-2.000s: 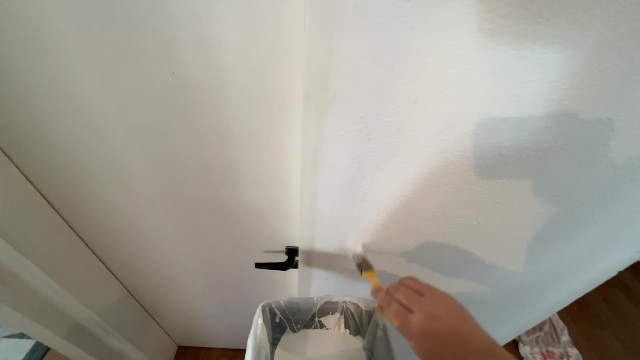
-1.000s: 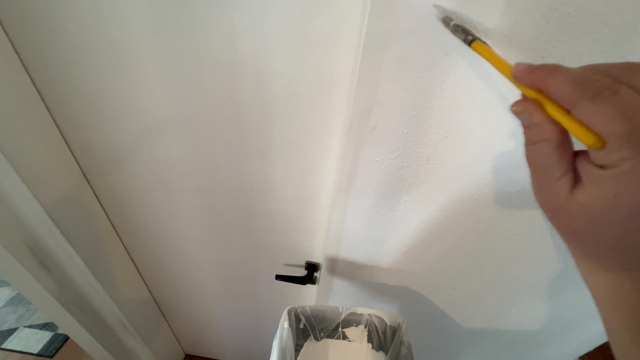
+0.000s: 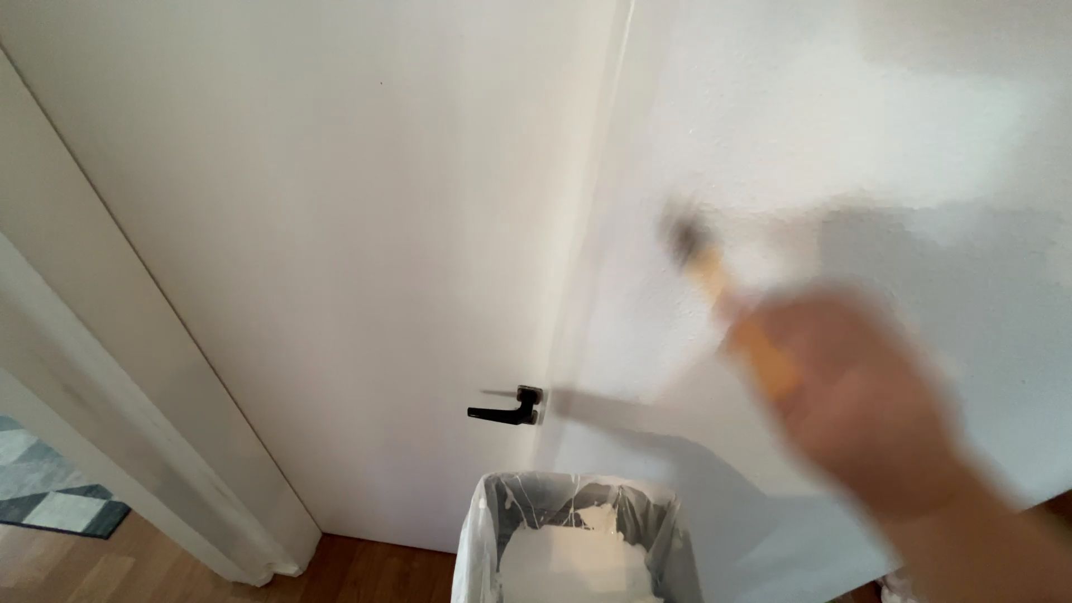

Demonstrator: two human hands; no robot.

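My right hand, blurred by motion, grips a paintbrush by its yellow handle at the right of the head view. The brush's dark, blurred tip points up and left in front of the white textured wall; whether it touches the wall I cannot tell. Below and left of the hand is a plastic-lined bucket, with white paint in it and smears up the liner. My left hand is out of view.
A white door with a black handle meets the wall left of the brush. Farther left runs a white frame. Wood flooring shows at the bottom, with a patterned grey rug at the lower left.
My right hand was low beside the bucket, then high at the upper right; it is now lower again, still holding the brush. The view has shifted somewhat.
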